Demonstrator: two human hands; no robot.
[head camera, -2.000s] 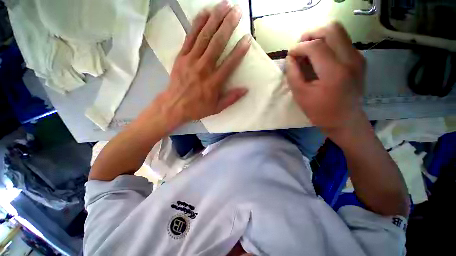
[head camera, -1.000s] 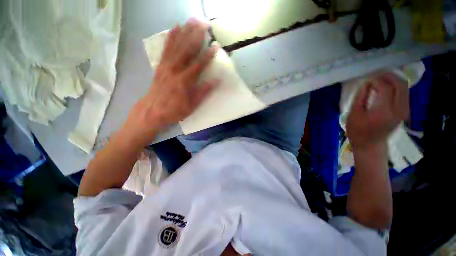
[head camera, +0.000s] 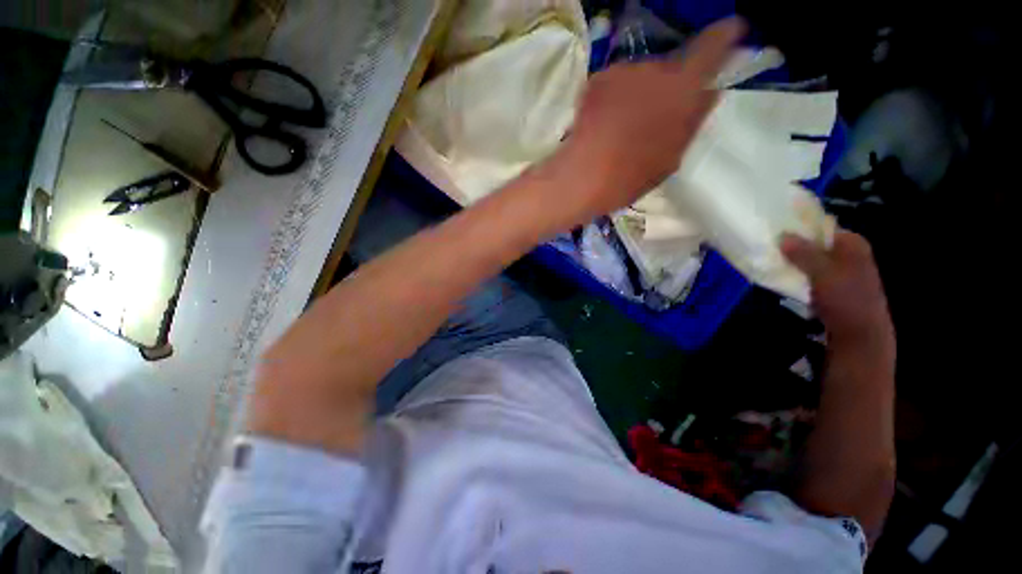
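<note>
A cream fabric piece (head camera: 745, 168) with slits in its far edge is spread over a blue crate (head camera: 700, 320) beside the table. My right hand (head camera: 835, 275) grips its right lower edge between thumb and fingers. My left hand (head camera: 644, 123) is over the crate at the cloth's left side, blurred, index finger stretched out. Whether it touches or holds the cloth I cannot tell. More cream cloth (head camera: 510, 107) lies heaped at the crate's left, near the table edge.
Black-handled shears (head camera: 252, 107) lie on the machine table (head camera: 252, 269). Small dark snips (head camera: 149, 193) lie on the lit bed plate (head camera: 168, 252). Cream cloth (head camera: 67, 471) is heaped at the lower left. Something red (head camera: 684, 465) is on the floor.
The view has swung right to the crate. My left hand has left the cloth on the table and moved over the crate. My right hand now grips a cream piece there.
</note>
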